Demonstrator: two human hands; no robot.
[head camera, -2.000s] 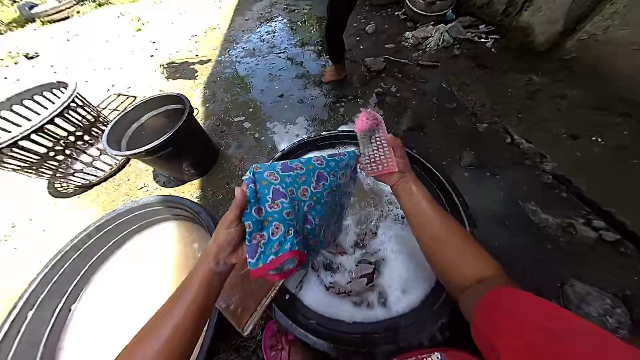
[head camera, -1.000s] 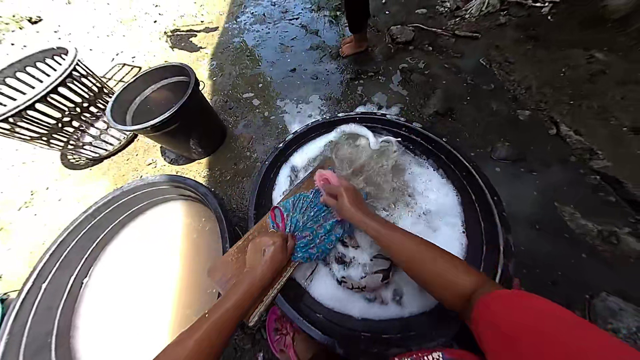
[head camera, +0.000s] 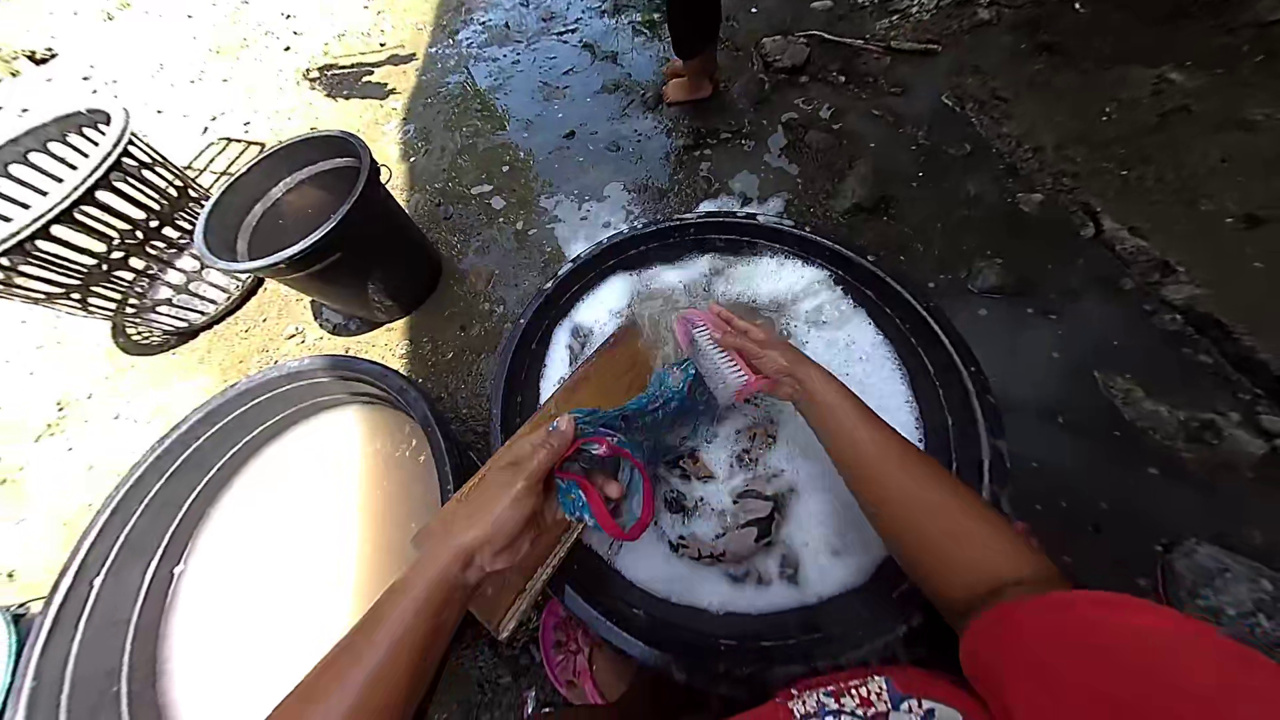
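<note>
My left hand (head camera: 520, 490) grips a wet blue patterned garment (head camera: 640, 410) by its pink-edged end, over a wooden board (head camera: 590, 390). The board leans into a round black tub (head camera: 960, 400) of foamy water. A pink scrub brush (head camera: 718, 358) is in my right hand (head camera: 765, 355), its white bristles turned toward the garment, at the upper end of the cloth. Below the garment, patterned dark and pale cloth (head camera: 735, 520) lies partly sunk in the suds.
To the left stands a large basin (head camera: 130, 530) of pale water. Behind it are a black bucket (head camera: 370, 240) and a slatted plastic basket (head camera: 90, 220). A person's bare foot (head camera: 690, 85) is on the wet ground beyond the tub. A pink slipper (head camera: 568, 650) shows near my side.
Two seconds ago the garment was held spread above the tub; one second ago it lay bunched on the board under both hands. Now the brush is lifted and its bristles show.
</note>
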